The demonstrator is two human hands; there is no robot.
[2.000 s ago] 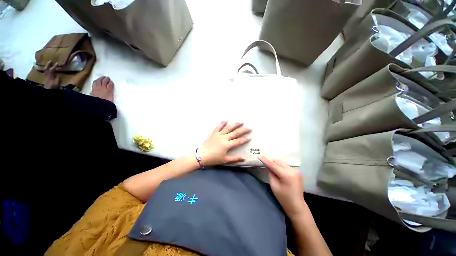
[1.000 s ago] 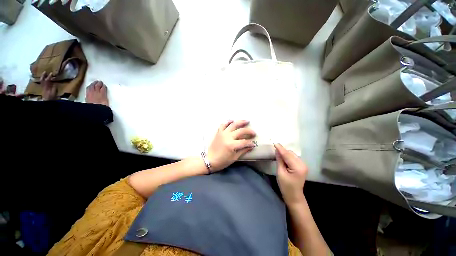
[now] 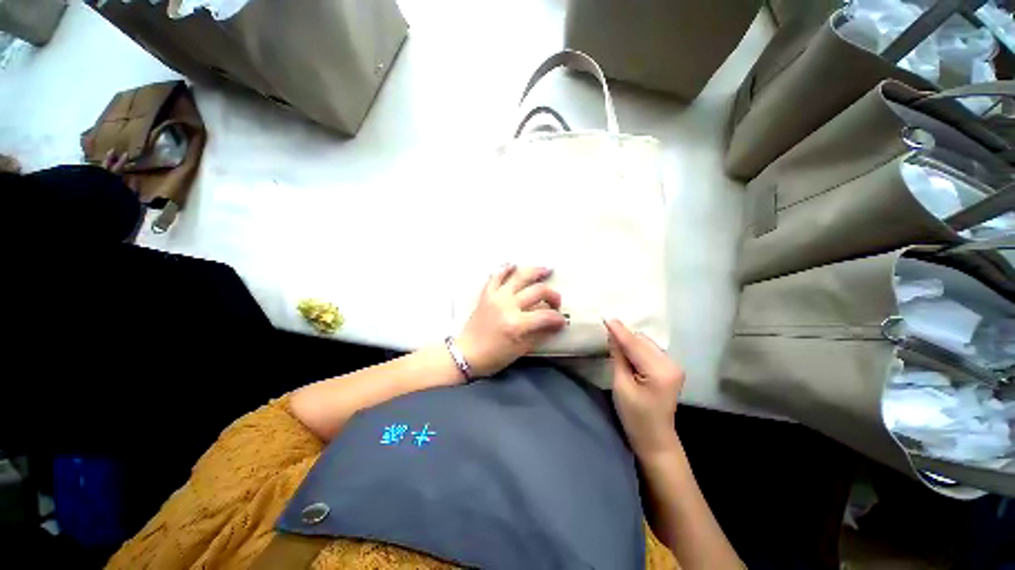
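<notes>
A pale tote bag (image 3: 590,212) lies flat on the table, its handles pointing away from me. My left hand (image 3: 514,317) rests on its lower part, fingers slightly bent and spread, fingertips at the small dark logo (image 3: 567,318) and partly covering it. My right hand (image 3: 643,373) is at the bag's lower right, thumb and index fingertips close together by its surface. Whether they pinch anything is too small to tell.
A crumpled yellow scrap pile (image 3: 321,315) lies at the left table edge. Stuffed taupe bags (image 3: 818,334) stand at right, others (image 3: 323,67) at the back. A brown bag (image 3: 139,128) and a person in dark clothing (image 3: 122,278) are at left.
My left hand has moved right onto the logo. My right hand has gone from pointing at the logo to fingertips together further right. The other person's hand has left the table edge.
</notes>
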